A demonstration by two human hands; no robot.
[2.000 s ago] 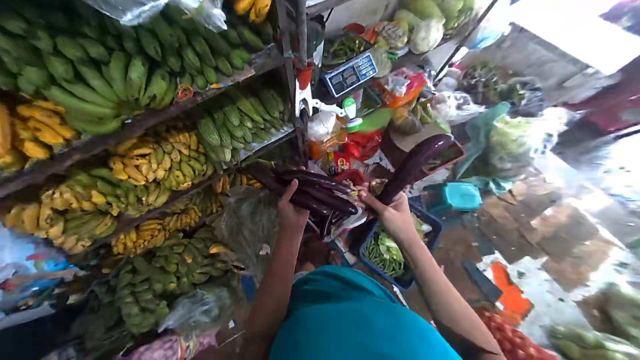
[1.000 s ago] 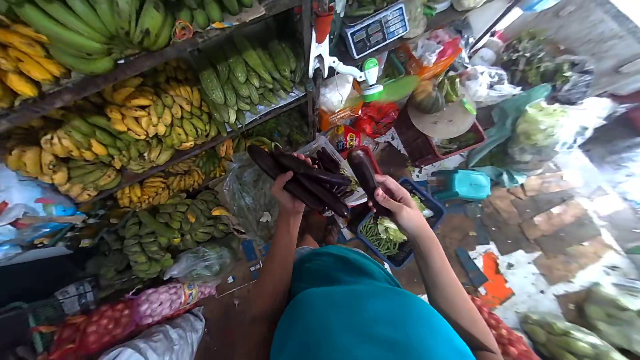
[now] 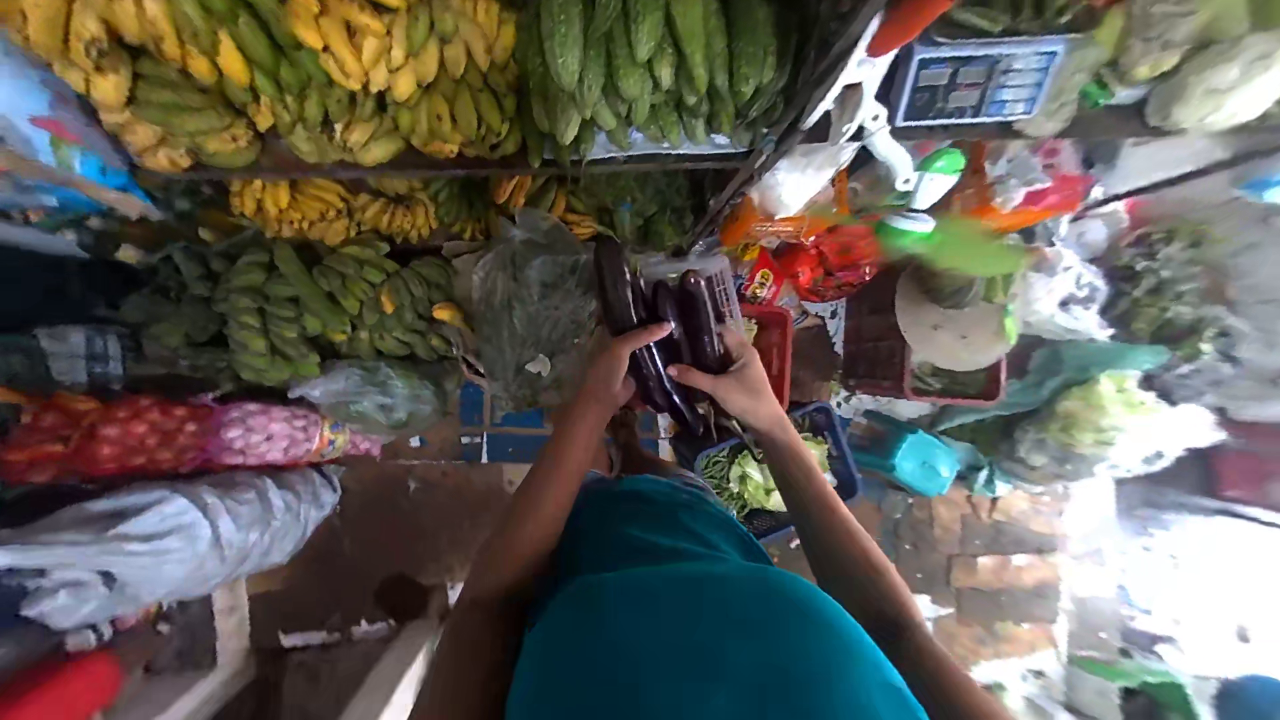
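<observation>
Several dark purple eggplants lie side by side between my two hands, in front of my body. My left hand grips them from the left, its thumb across the eggplants. On the other side, my right hand holds the rightmost eggplants, thumb toward the middle. The fingers under the bunch are mostly hidden. Behind the eggplants is a clear plastic container or bag. Just below my right wrist is a blue plastic crate with green beans and leafy vegetables.
Shelves of bananas and ridged green gourds stand ahead. A bag of greens is left of the eggplants. Net sacks of onions lie far left. At right are a digital scale, a red crate and a turquoise container.
My right hand has brought its eggplant from apart on the right to beside those in my left hand. The eggplants now point more nearly away from me. The view has turned left.
</observation>
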